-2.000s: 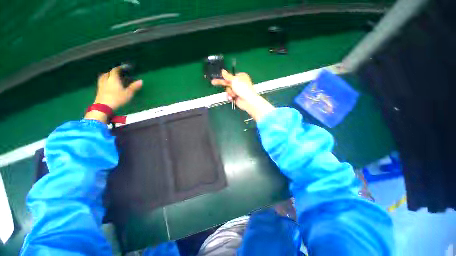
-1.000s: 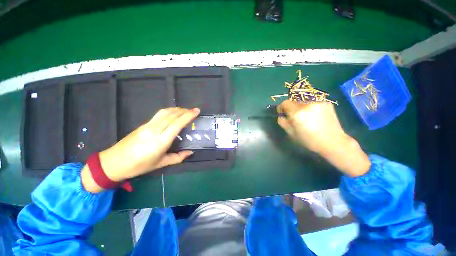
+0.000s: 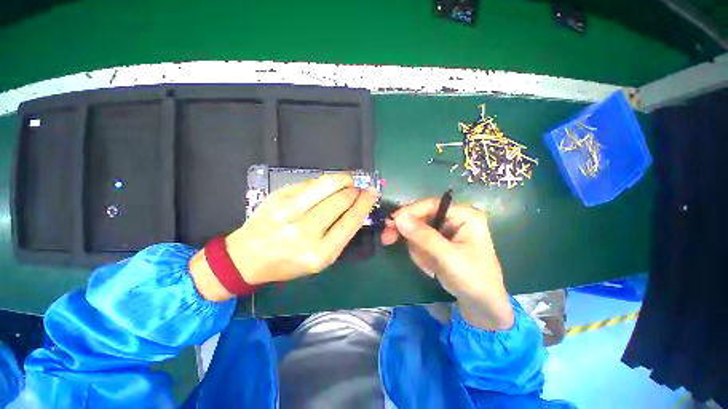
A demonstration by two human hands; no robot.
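My left hand (image 3: pixel 307 220) lies over an open phone (image 3: pixel 257 182) and grips it at the right end of the black foam tray. The hand hides much of the phone; the main board (image 3: pixel 364 180) shows at its right end. My right hand (image 3: pixel 447 244) holds dark tweezers (image 3: pixel 443 209) close to the phone's right end; their tips are too small and dark to make out. A loose pile of flex-cable parts (image 3: pixel 493 152) lies on the bench above and right of my right hand.
The foam tray (image 3: pixel 172 168) lies at left with tiny loose pieces (image 3: pixel 118 184) inside. A blue parts bin (image 3: pixel 603 180) with thin strips stands at right. A chipped white rail (image 3: pixel 239 77) crosses behind. Dark phones (image 3: pixel 456 9) sit on the green belt. Black curtain (image 3: pixel 686 240) hangs at right.
My right hand has moved from the pile, left and down to the phone. My left hand has shifted over the phone's right part, uncovering its left end.
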